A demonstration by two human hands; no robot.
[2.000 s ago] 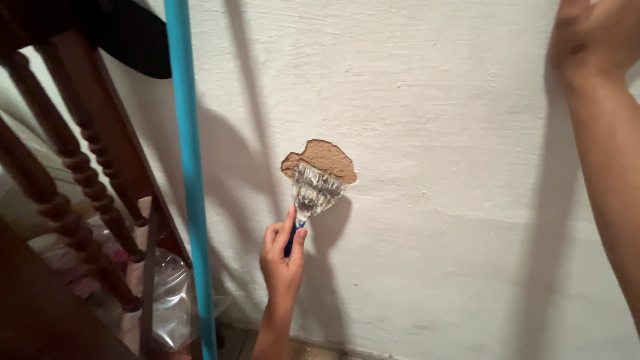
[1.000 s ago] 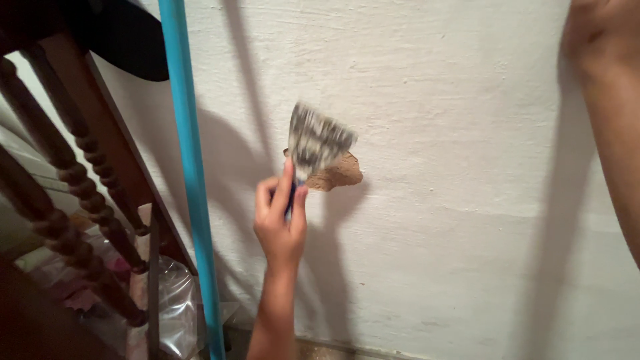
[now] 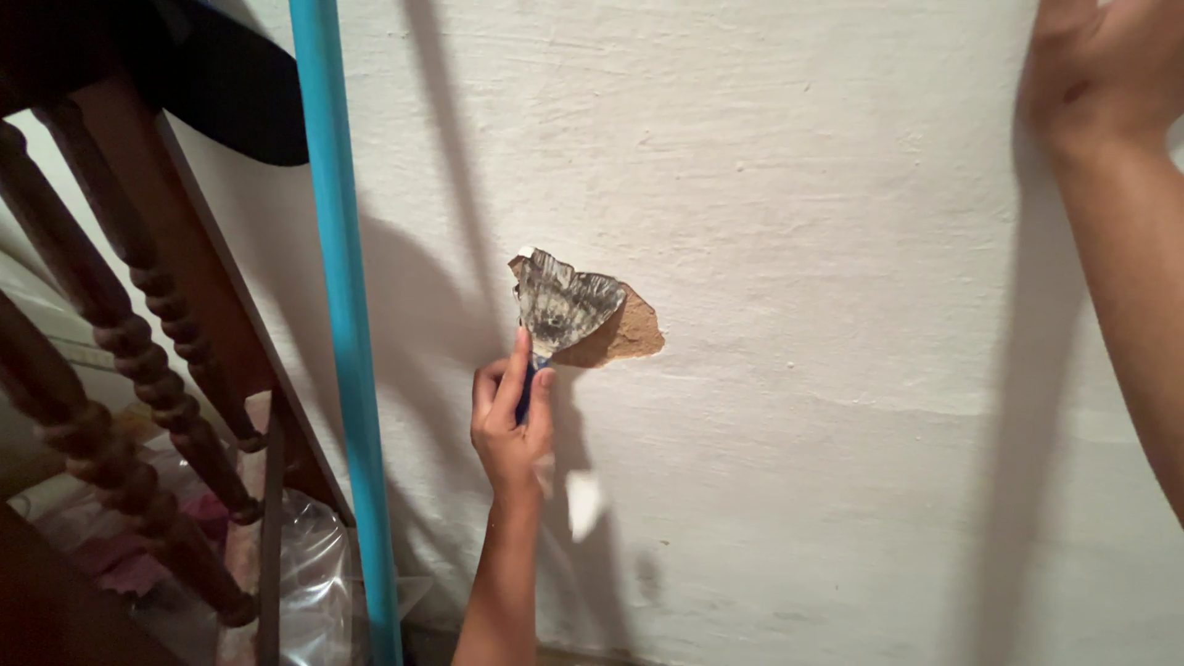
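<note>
My left hand [image 3: 511,421] grips the blue handle of a putty knife [image 3: 566,301], whose broad metal blade is smeared with grey and white residue. The blade lies over the upper left part of a bare brown patch [image 3: 638,326] in the white painted wall [image 3: 814,222]. A white flake [image 3: 585,504], blurred, is in the air below the patch, just right of my left wrist. At the upper right, my right hand [image 3: 1105,79] is against the wall, partly cut off by the frame edge; its fingertips are out of view.
A blue pole [image 3: 342,305] stands upright left of my left hand. Farther left is dark wooden furniture with turned spindles [image 3: 139,342]. A black rounded object [image 3: 236,88] hangs at the top left. Clear plastic [image 3: 310,564] lies behind the spindles, low on the left.
The putty knife has moved up from the patch's lower edge, seen two seconds ago. The brown patch now reaches farther left and right, and a white flake has come into view below it.
</note>
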